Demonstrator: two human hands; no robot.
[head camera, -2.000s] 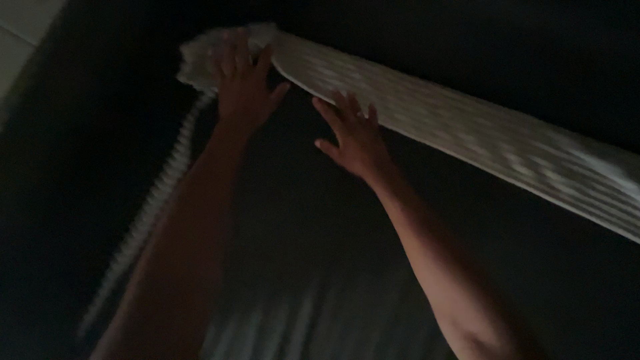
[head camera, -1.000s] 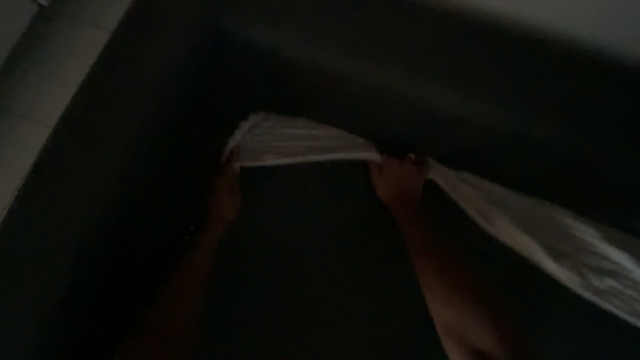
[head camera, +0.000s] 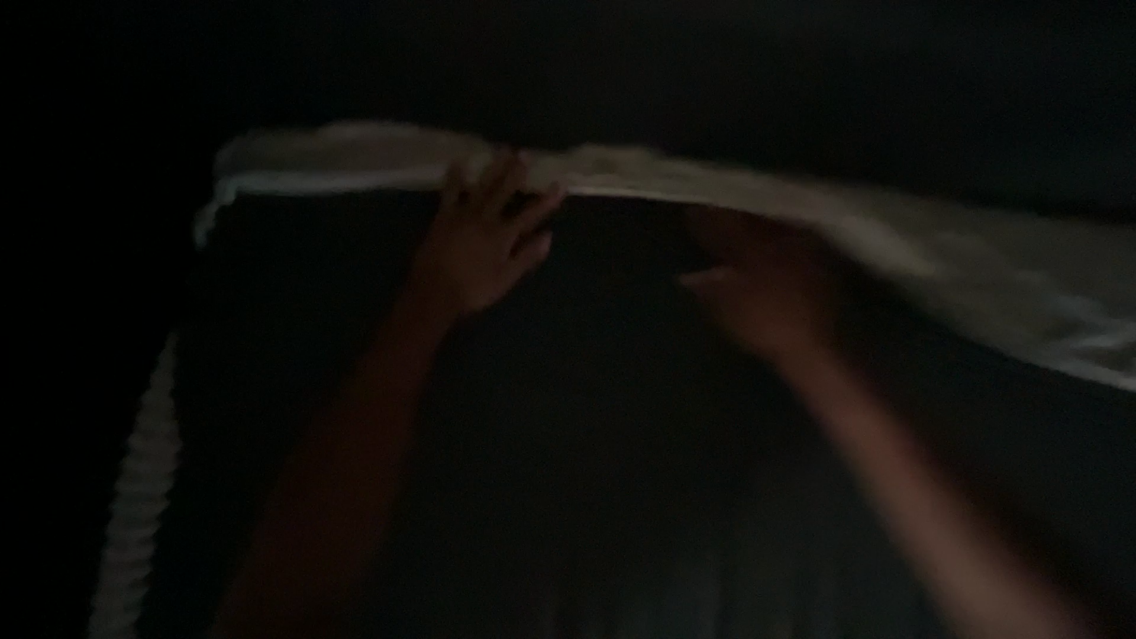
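A pale strip of fabric (head camera: 346, 160) runs from the upper left across to the right edge, wider and creased on the right. My left hand (head camera: 484, 235) lies with spread fingers on the strip, fingertips over its lower edge. Below the strip's middle, my right hand (head camera: 763, 284) is blurred, its thumb apart and pointing left; its fingertips are dark near the fabric's edge, so contact is unclear. A dark cloth-like surface (head camera: 603, 426) spreads under both hands.
At the lower left a narrow pale ruffled band (head camera: 138, 497) slants downward from near the strip's left corner. The surroundings are very dark, and their edges are hard to make out.
One second ago both hands pinched the pale fabric, the left at its left corner. The left hand has since moved right along the strip, its fingers now spread. The ruffled band shows again at left.
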